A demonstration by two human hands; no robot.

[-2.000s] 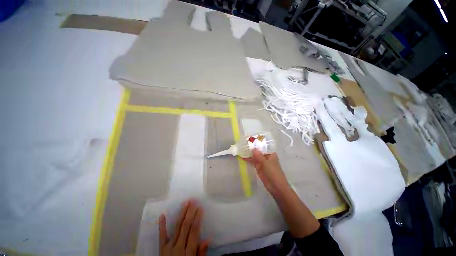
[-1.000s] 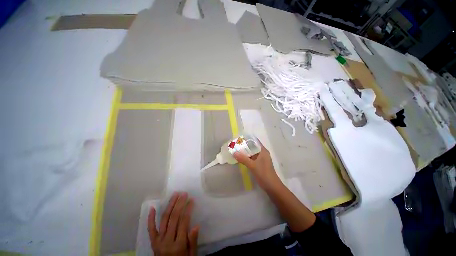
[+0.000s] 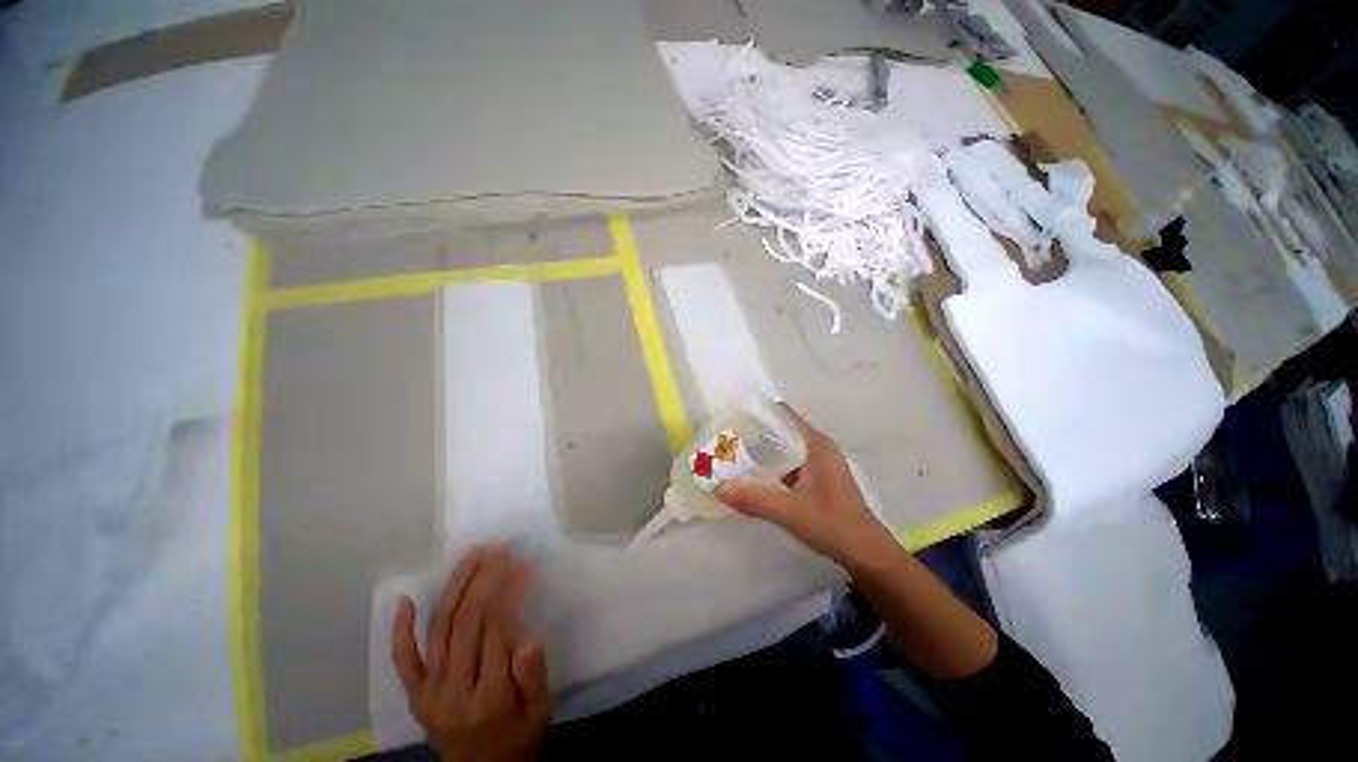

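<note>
A white fabric panel (image 3: 499, 402) with two straps lies flat on the grey-beige template (image 3: 350, 447). My left hand (image 3: 474, 655) lies flat on the panel's lower left body, fingers slightly apart, holding nothing. My right hand (image 3: 819, 499) grips a clear, pale yellowish glue bottle (image 3: 760, 435) with red and orange label marks. The bottle is tilted, its nozzle pointing down and left, the tip at the scooped neckline edge between the straps. Whether glue is coming out cannot be told.
Yellow tape (image 3: 250, 491) frames the template. Thick grey-beige panels (image 3: 462, 104) are stacked beyond. A tangled pile of white cords (image 3: 834, 179) lies right of centre. A stack of white panels (image 3: 1095, 357) is at the right, with white panels (image 3: 1110, 610) hanging below the table edge.
My right hand has moved the bottle from the left strap's inner edge down to the curved neckline. My left hand stays flat on the panel. The whole view has shifted.
</note>
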